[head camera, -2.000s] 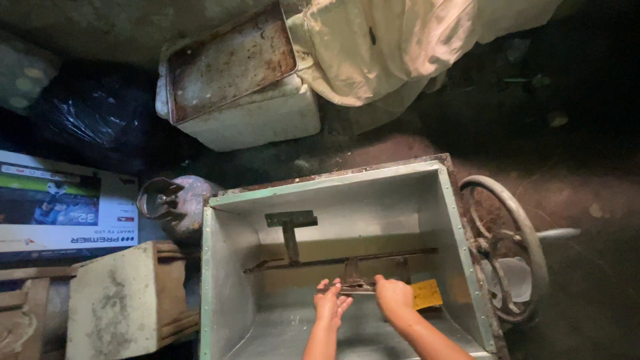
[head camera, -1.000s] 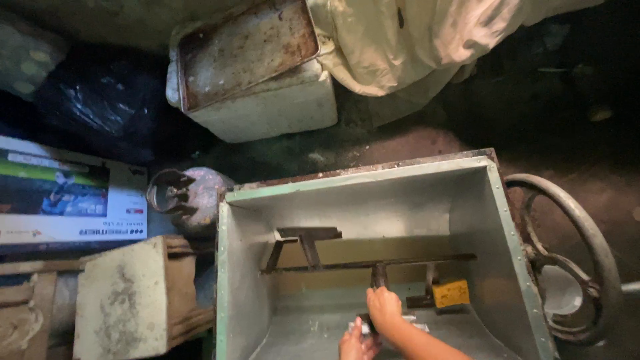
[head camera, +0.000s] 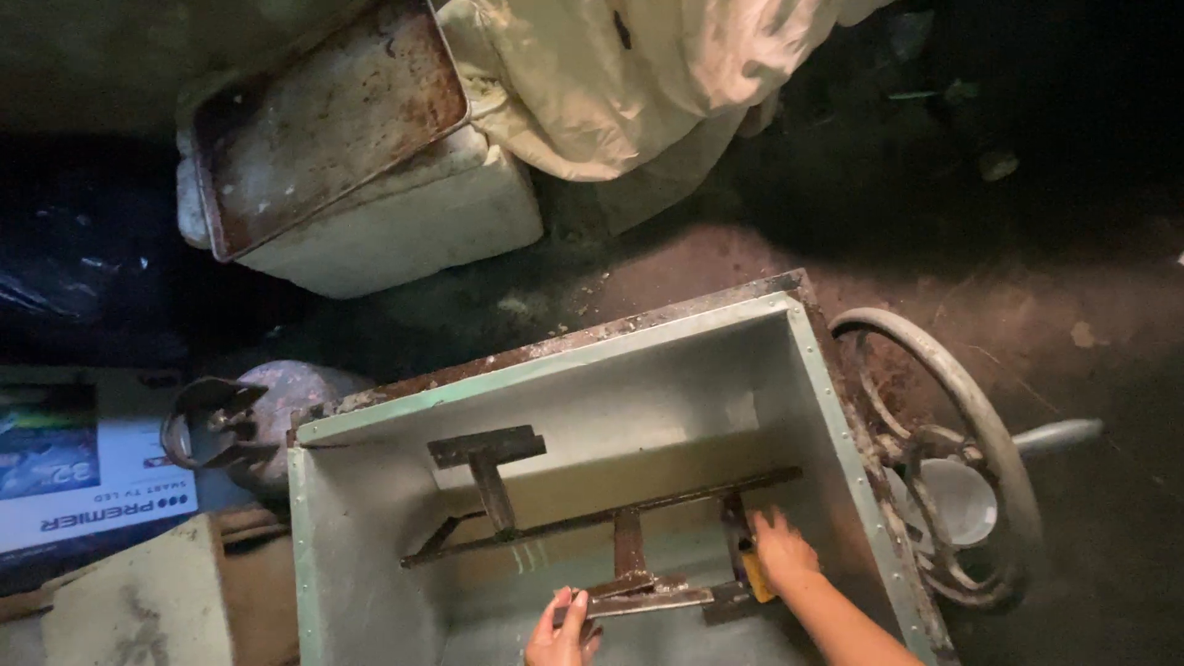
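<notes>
A sheet-metal mixing trough (head camera: 555, 375) holds a dark metal shaft (head camera: 647, 500) with T-shaped paddles (head camera: 490, 449). At the lower middle, my left hand (head camera: 566, 629) pinches the left end of a flat metal strip (head camera: 647, 604), which lies along a paddle's crossbar. Pale residue shows on that crossbar. My right hand (head camera: 782, 555) is at the right paddle's arm (head camera: 735, 532), with a yellow piece (head camera: 758, 575) beside the palm. Whether its fingers grip the arm or the yellow piece cannot be told. A spoked handwheel (head camera: 971, 398) stands outside the trough's right wall.
A gas cylinder (head camera: 301, 398) stands beyond the trough's left corner. A television carton (head camera: 139, 407) and a worn box-like block (head camera: 129, 592) are at the left. Behind are a stained tray (head camera: 324, 120) on a white foam box (head camera: 416, 222) and pale sheeting (head camera: 592, 92).
My right hand has moved away from my left, rightward to the right paddle and the yellow piece. Two seconds ago both hands were together at the middle paddle. The yellow piece now appears narrower.
</notes>
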